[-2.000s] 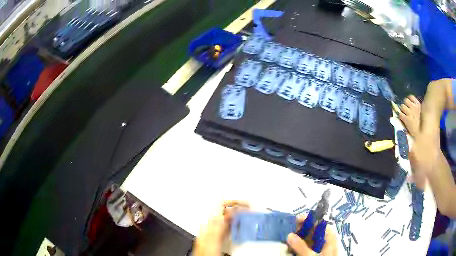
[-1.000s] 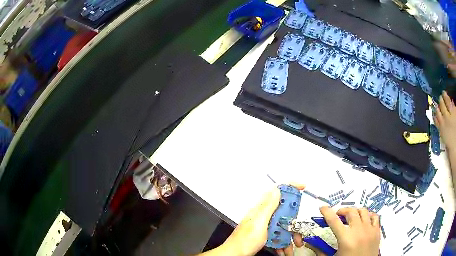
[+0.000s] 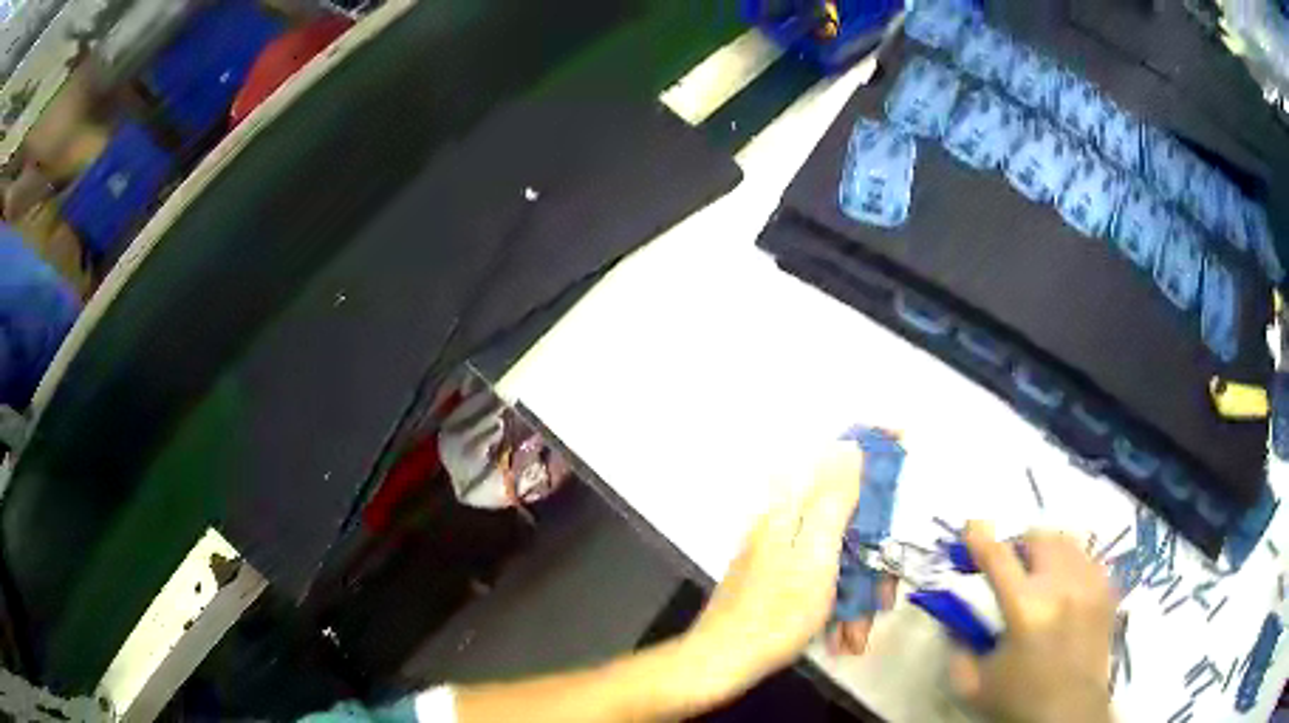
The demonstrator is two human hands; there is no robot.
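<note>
My left hand (image 3: pixel 785 565) holds a blue-grey plastic housing (image 3: pixel 874 494) upright over the white table's front part, and covers part of it. My right hand (image 3: pixel 1043 622) holds side cutters (image 3: pixel 954 616) with blue handles. Their silver jaws meet the housing's lower middle; blur hides the exact contact. Rows of housings (image 3: pixel 877 172) lie on a black foam sheet (image 3: pixel 1018 276) at the upper right. More housings show between the layers below. Thin blue-grey stubs (image 3: pixel 1202 595) lie scattered on the white top at the right.
A yellow-handled tool (image 3: pixel 1240 398) lies on the foam sheet's right end. Black sheets (image 3: pixel 481 240) lie over the green conveyor (image 3: pixel 212 311) at left. A blue bin (image 3: pixel 817 31) is cut off at the top. A crumpled whitish bundle (image 3: pixel 478 452) is below the table's left edge.
The view has swung, so the stack sits further up and right. The housing has gone from lying flat to upright in my left hand, and the cutters have come to it. The other person's arm has left view.
</note>
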